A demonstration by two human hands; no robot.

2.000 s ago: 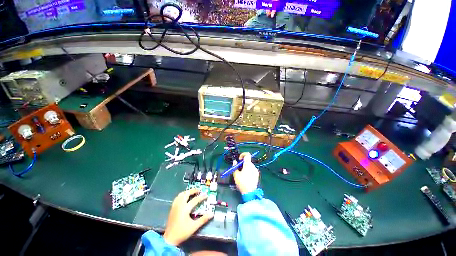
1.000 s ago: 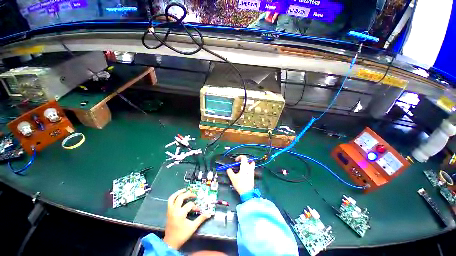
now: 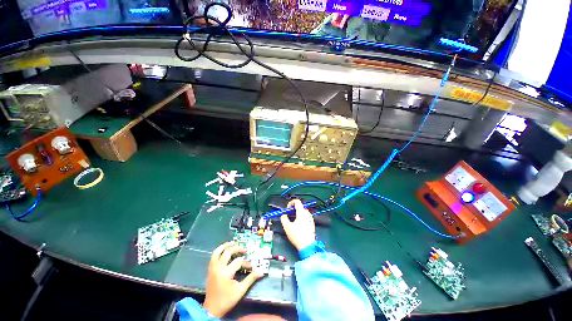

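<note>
A green circuit board (image 3: pixel 257 241) lies on the pale grey mat (image 3: pixel 197 254), with thin black leads meeting its far edge. My left hand (image 3: pixel 227 276) holds the board at its near left side, fingers and thumb on it. My right hand (image 3: pixel 300 226) is just beyond the board's right side and holds a blue pen-like stick (image 3: pixel 280 212). The stick's left end is over the plugs at the board's far edge; whether it touches them cannot be told. A dark slim object lies partly hidden behind my right hand.
An oscilloscope (image 3: pixel 301 135) stands behind. White-ended clips (image 3: pixel 224 197) lie left of it. Other boards lie at left (image 3: pixel 160 239) and right (image 3: pixel 392 291), (image 3: pixel 445 273). Orange boxes stand right (image 3: pixel 464 200) and left (image 3: pixel 49 162). A blue cord (image 3: pixel 401 147) hangs from above; a black remote (image 3: pixel 544 260) lies far right.
The dark button-covered bar stood up behind my right hand and now lies low. The stick first dropped to the plugs' level, then shifted slightly left with my right hand. My left hand stays on the board.
</note>
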